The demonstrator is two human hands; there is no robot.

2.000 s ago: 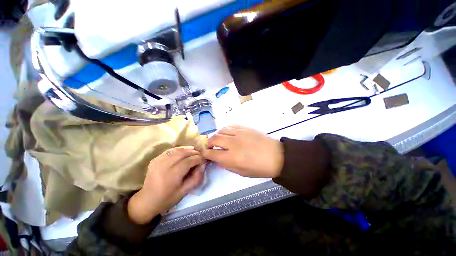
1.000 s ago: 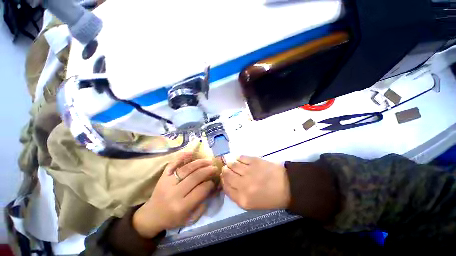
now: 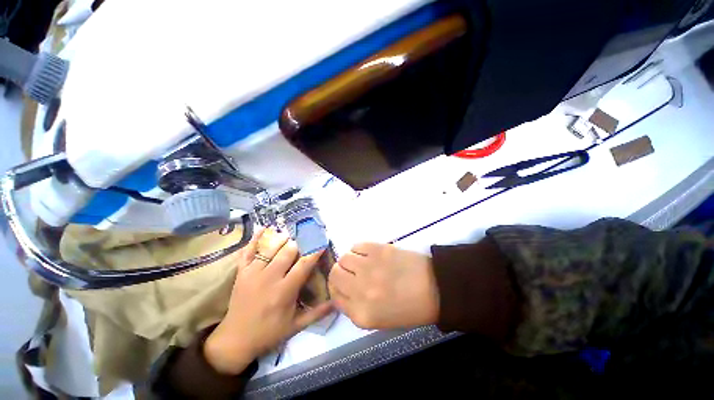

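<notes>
The tan garment panel (image 3: 172, 301) lies in folds left of the needle and runs under the presser foot (image 3: 270, 212). My left hand (image 3: 266, 293) lies on the cloth just in front of the foot, fingers spread and pressing it down. My right hand (image 3: 384, 287) is closed, with its fingertips at the cloth edge beside the blue-grey guide (image 3: 311, 236). A small dark and pale piece of the cloth shows between the hands. The fingertips of my right hand are partly hidden.
The sewing machine (image 3: 180, 62) fills the upper left, with a chrome bar (image 3: 117, 277) and tension dial (image 3: 196, 211). A dark glossy device (image 3: 376, 109) overhangs the table. Black snips (image 3: 536, 169), a red scissors loop (image 3: 481, 147) and brown scraps (image 3: 632, 151) lie right. A ruler (image 3: 352, 355) edges the front.
The view has shifted and come nearer the machine. My left hand has opened from its bunched grip and moved up against the foot, fingers spread on the cloth. My right hand stays at the cloth edge.
</notes>
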